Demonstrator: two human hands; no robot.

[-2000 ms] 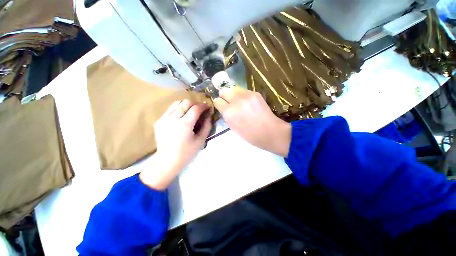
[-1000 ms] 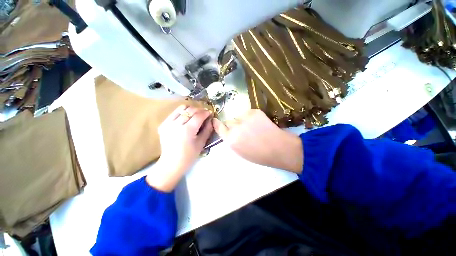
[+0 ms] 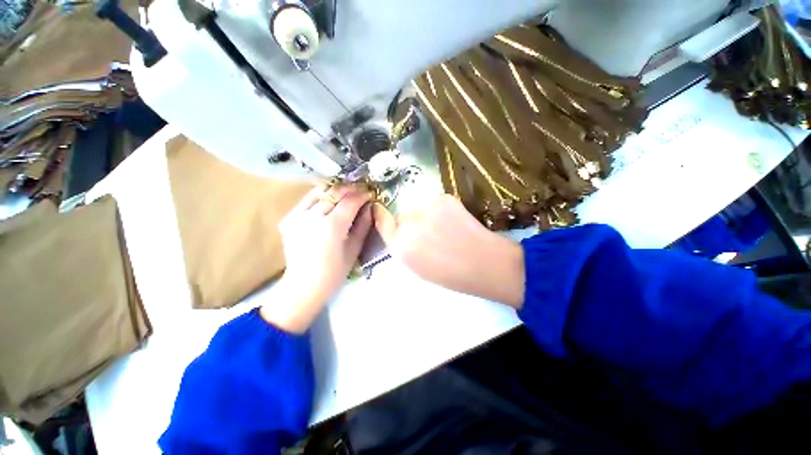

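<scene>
A tan-brown fabric panel lies flat on the white table, its right end under the sewing machine head. My left hand rests on the panel's right end, fingers bent close to the presser foot. My right hand is just right of it, its fingertips pinched together at the fabric edge below the foot. The fingertips of both hands nearly touch. A small gold glint shows at the fingertips; whether it is zipper teeth I cannot tell. The needle tip is too small to make out.
A zipper bundle fans out right of the needle. A second zipper bundle lies at the far right table edge. A panel stack sits at left, with untidy cloth pieces behind it. The white table's front edge runs below my hands.
The view has shifted between frames. Both hands stay by the foot. My right fingertips have come down from near the white round part to the fabric edge beside my left fingers.
</scene>
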